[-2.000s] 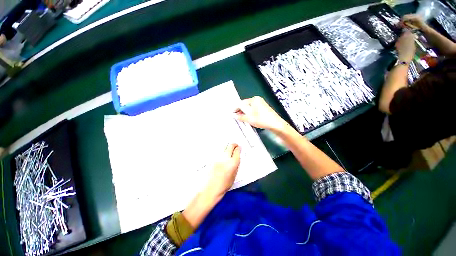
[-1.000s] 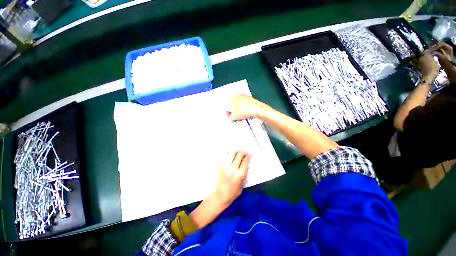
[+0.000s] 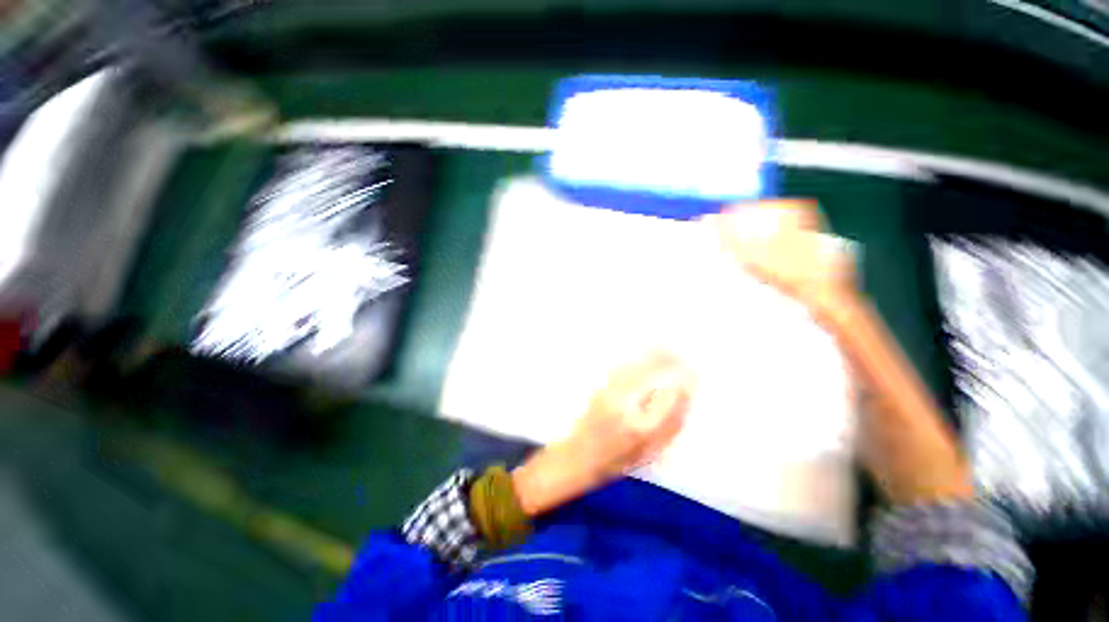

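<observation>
The frame is badly blurred. A white sheet [image 3: 572,292] lies on the green bench in front of me. My left hand [image 3: 651,401] is over the sheet's lower middle, fingers curled. My right hand [image 3: 778,243] is at the sheet's upper right, close to the near right corner of a blue bin [image 3: 663,204] heaped with white parts. Whether either hand holds anything is too blurred to see. No dark lines show on the sheet.
A black tray [image 3: 407,219] with a pile of silver-white rods [image 3: 304,267] lies to the left. Another black tray [image 3: 991,213] filled with white rods [image 3: 1034,352] is at the right edge. A large pale shape [image 3: 73,182] is at the far left. A pale strip [image 3: 851,156] runs behind.
The view has swung left, so bench things appear farther right; the neighbouring worker is out of view. My right hand is nearer the blue bin. My left hand remains over the sheet's lower part.
</observation>
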